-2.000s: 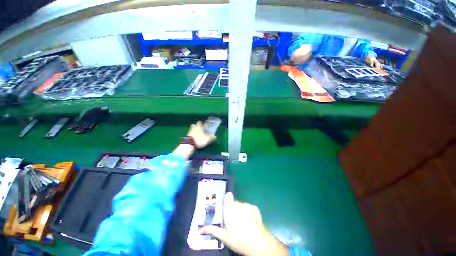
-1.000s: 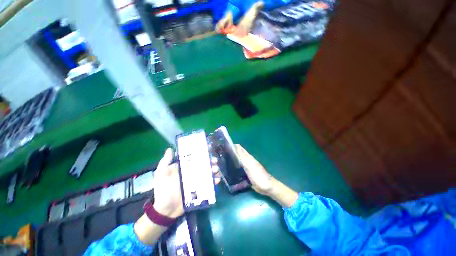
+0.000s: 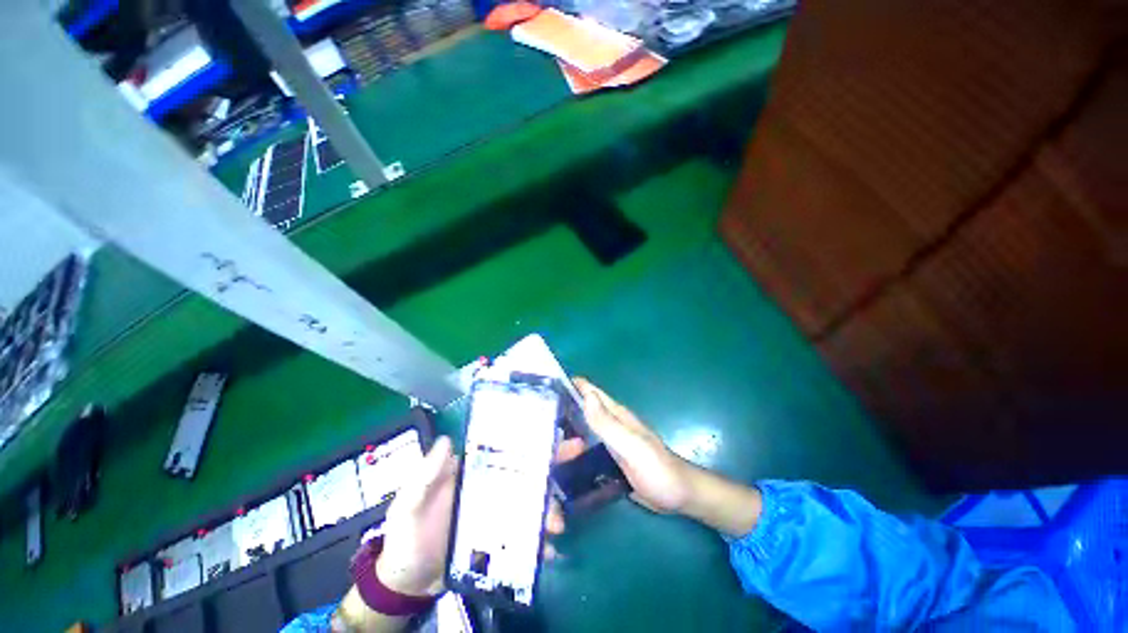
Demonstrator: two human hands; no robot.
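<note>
My left hand [image 3: 418, 526], with a dark red wristband, holds a phone-sized middle frame [image 3: 505, 488] upright, its pale inside face and dark rim towards me. My right hand [image 3: 641, 455] grips a display module [image 3: 534, 359] by its right edge. The module stands tilted behind the frame, which hides much of it; its white upper corner shows, and a dark part shows lower down near the right fingers. I cannot tell whether the two parts touch.
A black blister tray [image 3: 324, 563] at lower left holds a row of displays with red dots. Grey slab [image 3: 196, 424] and dark stacked parts [image 3: 81, 460] lie left on the green belt. A white post [image 3: 266, 278] slants across. Black part [image 3: 606, 231] lies ahead; brown cardboard [image 3: 940, 235] stands right.
My left hand came back from the belt and my right hand from the tray, each with a part. Since the last earlier frame, the right-hand part has turned and moved behind the frame.
</note>
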